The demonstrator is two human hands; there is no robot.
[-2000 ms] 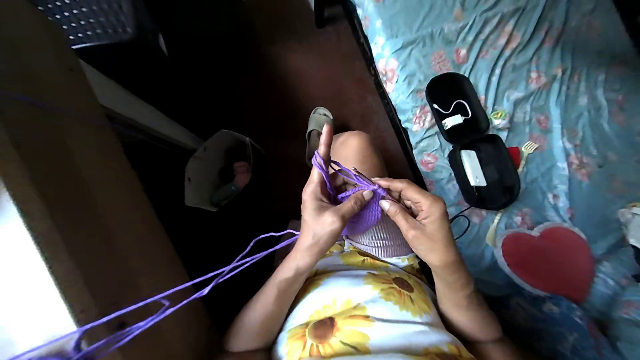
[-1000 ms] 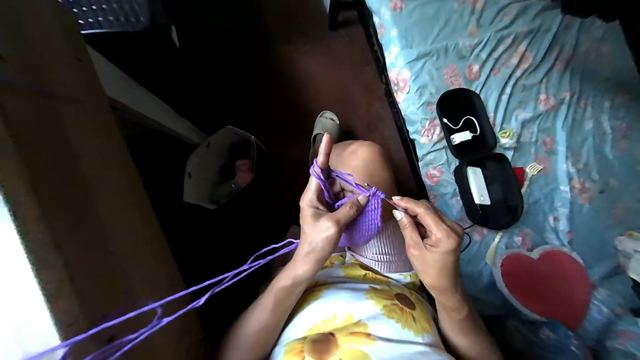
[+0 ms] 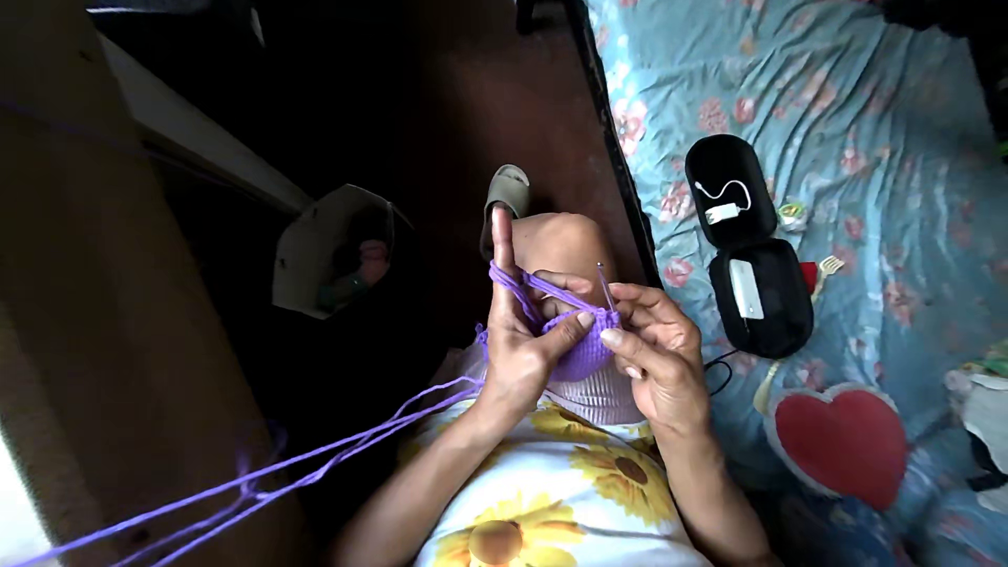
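My left hand [image 3: 524, 346] pinches the upper edge of a purple crocheted piece [image 3: 579, 356] between thumb and fingers. Its index finger points up, with purple yarn [image 3: 339, 453] looped around it; several strands trail from the hand to the lower left. At the piece's right edge, my right hand [image 3: 661, 350] holds a thin metal crochet hook [image 3: 605, 285], whose tip points up above the stitches. The hook's lower part is hidden by the fingers. Behind the piece is my knee, partly covered by ribbed pale cloth.
On the floral bedsheet [image 3: 795, 87] at right lie an open black case [image 3: 760, 299] with a white cable [image 3: 724, 197], a fork [image 3: 827, 272] and a red heart-shaped item [image 3: 843, 445]. A pale open container [image 3: 303, 260] stands at left, near a wooden edge [image 3: 102, 315].
The hook, earlier slanting low across the stitches in my right hand, now stands nearly upright. My right hand has moved closer to my left thumb. The left index finger stays raised with yarn around it.
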